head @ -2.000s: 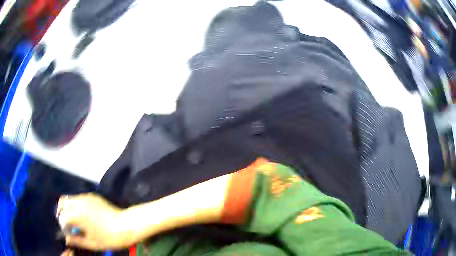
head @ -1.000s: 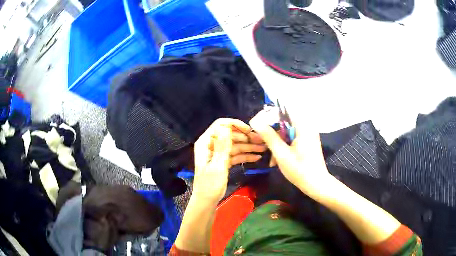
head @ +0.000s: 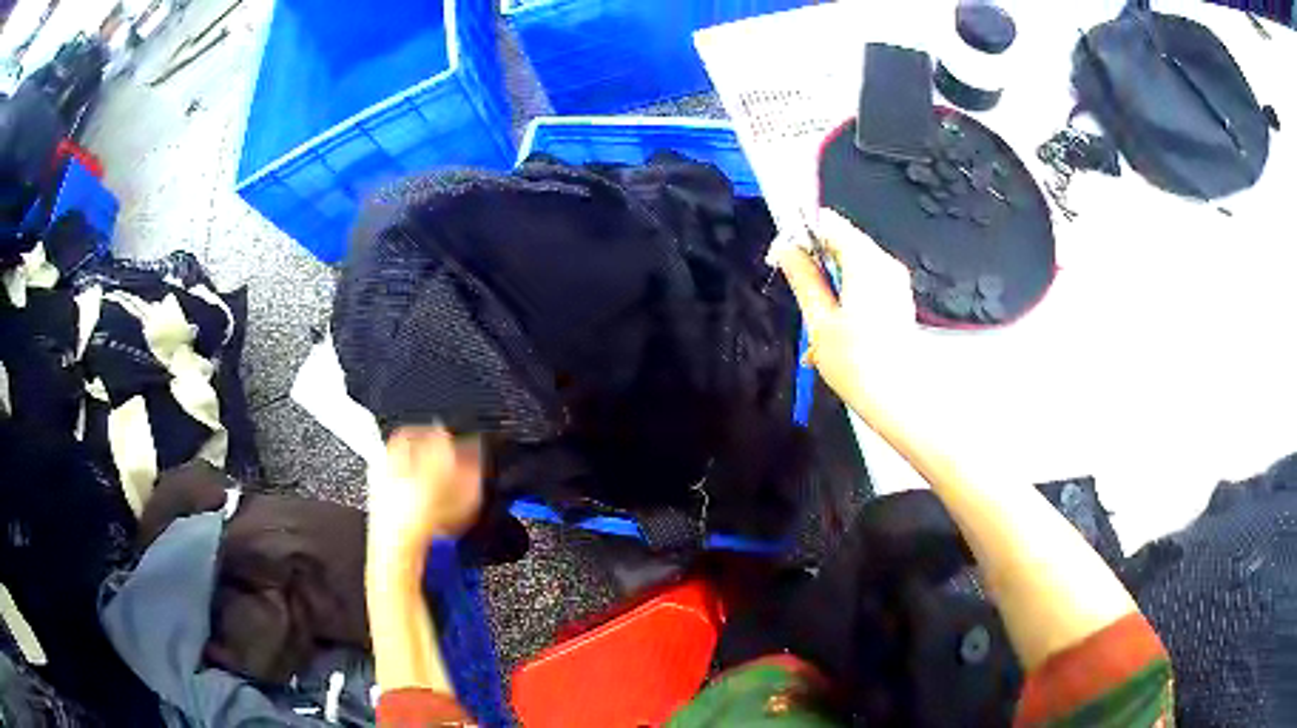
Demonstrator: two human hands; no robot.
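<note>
My left hand [head: 434, 477] is blurred at the lower left, in front of dark cloth; what its fingers hold cannot be seen. My right hand [head: 868, 320] is at the table edge beside the button tray, curled around small thread snips [head: 828, 268], of which little shows. No needle or thread can be made out. The dark garment [head: 910, 597] lies at the lower right, below my right forearm, with a round button [head: 974, 646] on its black part. Its checked part [head: 1230, 569] lies on the white tabletop [head: 1109, 341].
The black tray [head: 868, 213] with red rim holds loose dark buttons [head: 960, 178]; a flat dark phone [head: 895, 103] lies over its edge. A black pouch [head: 1181, 107] is behind. Dark clothing [head: 598, 299] fills a blue crate; a red plastic thing [head: 626, 661] is below.
My hands were together a second ago and are now far apart: the left has moved down and left, the right up. The view has shifted, showing more of the tray and pouch.
</note>
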